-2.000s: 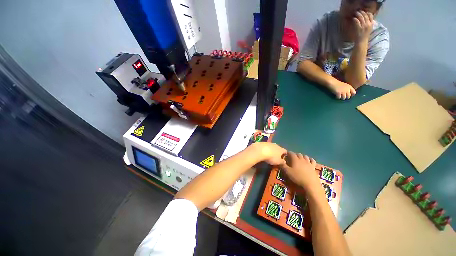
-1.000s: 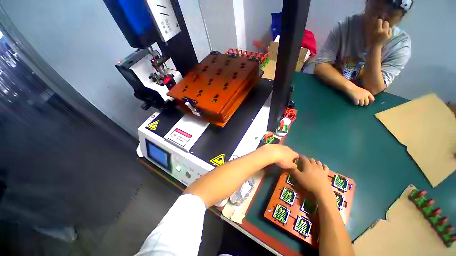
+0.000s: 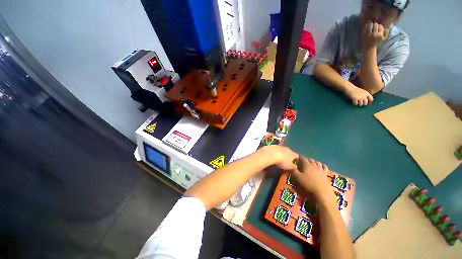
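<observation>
An orange-brown loading fixture [image 3: 292, 229] lies on the green mat in front of me, with green square circuit boards [image 3: 304, 226] in its pockets. My left hand [image 3: 284, 158] is at the fixture's far left corner, its fingertips meeting those of my right hand. My right hand [image 3: 310, 173] reaches over the far part of the fixture, and my right forearm covers some of the pockets. The fingertips of both hands are bunched together there. Whether they hold a small part cannot be seen.
At left stands the white benchtop machine [image 3: 177, 173], its blue head [image 3: 190, 40] over a second, covered fixture [image 3: 223, 109]. A black post [image 3: 283, 66] rises beside it. Cardboard sheets [image 3: 413, 136] lie at right, one with a row of green-and-red assemblies [image 3: 434, 216]. A person sits opposite.
The machine's blue head has moved right and its tip is now over the covered fixture. My hands stay together at the same corner of the loading fixture. The whole view has shifted slightly.
</observation>
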